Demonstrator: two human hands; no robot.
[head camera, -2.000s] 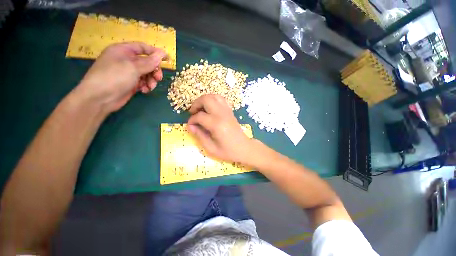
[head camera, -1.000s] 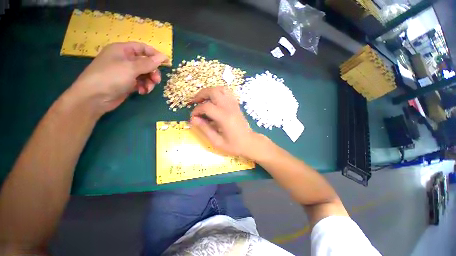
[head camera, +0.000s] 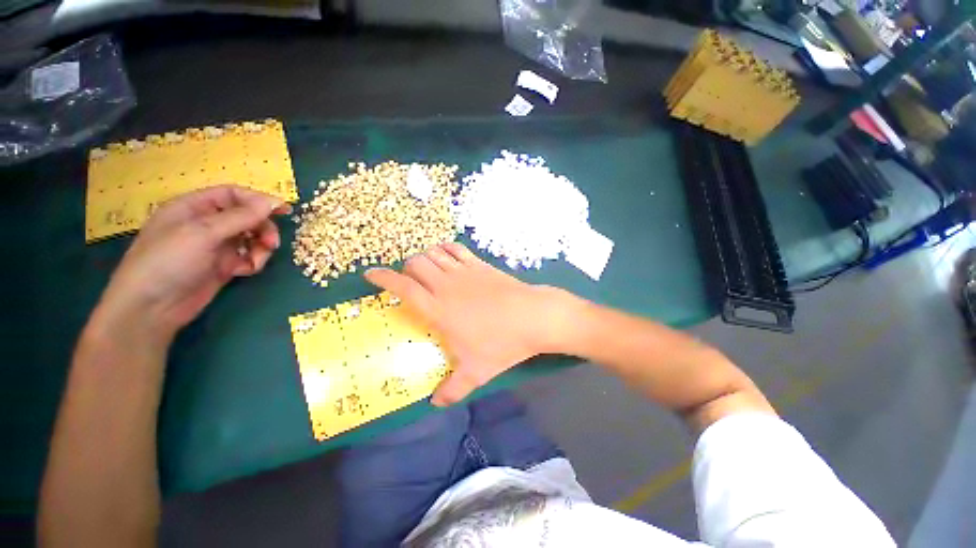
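Observation:
A yellow circuit board panel (head camera: 359, 369) lies on the green mat in front of me, small parts along its far edge. My right hand (head camera: 466, 316) is spread palm down over the board's right part and hides it; I cannot tell whether it holds a part. My left hand (head camera: 209, 246) is raised at the left, thumb and fingers pinched together; any small part between them is too small to tell. A heap of yellowish connectors (head camera: 375, 219) lies beyond the board, touching a heap of white connectors (head camera: 521, 209) on its right.
Filled yellow boards (head camera: 187, 177) lie at the left. A black slotted rack (head camera: 738, 225) stands at the right, with upright yellow boards (head camera: 733, 96) at its far end. A clear bag (head camera: 64, 96) is at far left, another (head camera: 551, 37) at the far side. Paper slips (head camera: 535, 86) lie on the dark strip.
The view has swung right and up. My right hand has changed from curled fingers at the heap's near edge to spread fingers over the board's right part. The board now lies more tilted.

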